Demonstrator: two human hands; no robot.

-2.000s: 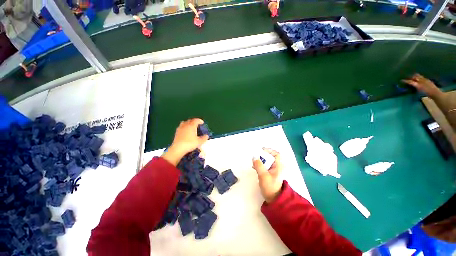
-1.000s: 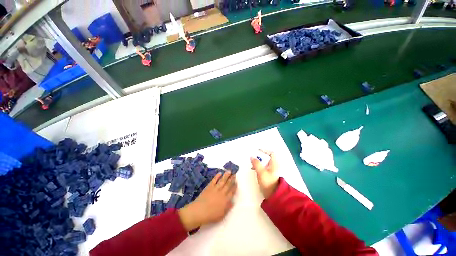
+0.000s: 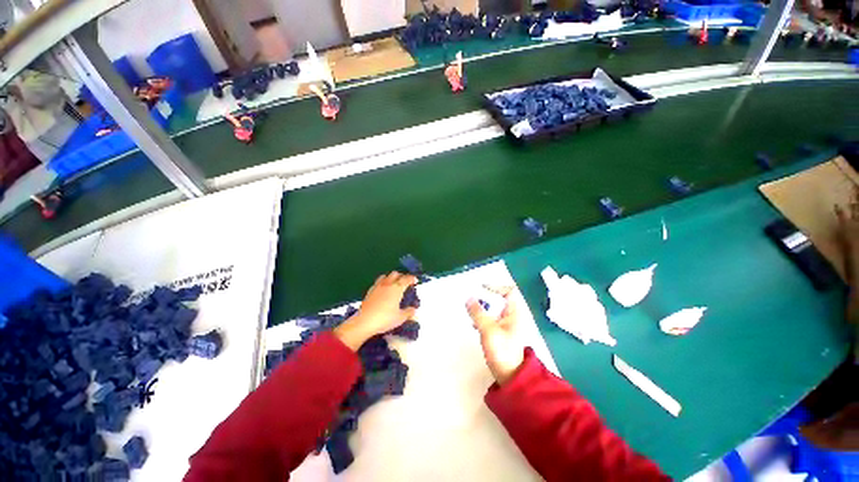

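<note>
My left hand [image 3: 380,307] is at the far edge of the white work sheet [image 3: 443,414], with a navy plastic part [image 3: 410,297] at its fingertips. Loose navy parts [image 3: 377,372] lie below and around this hand, partly hidden by the hand and sleeve. My right hand [image 3: 502,337] is raised over the right side of the sheet. It holds a small white item [image 3: 490,303] with a dark spot, mostly hidden by the fingers. Another navy part [image 3: 411,265] lies on the green conveyor belt [image 3: 358,221] just beyond my left fingertips.
A large navy heap [image 3: 85,367] is at far left. Spaced navy parts lie along the belt, with a black tray [image 3: 565,105] beyond. White scraps [image 3: 576,309], a slim pale stick [image 3: 647,385] and a black device [image 3: 801,254] are at right. Another person's hand shows at far right.
My left hand has moved from over the pile to the sheet's far edge, and a navy part now shows at its fingertips. My right hand stays much the same. The view has shifted slightly.
</note>
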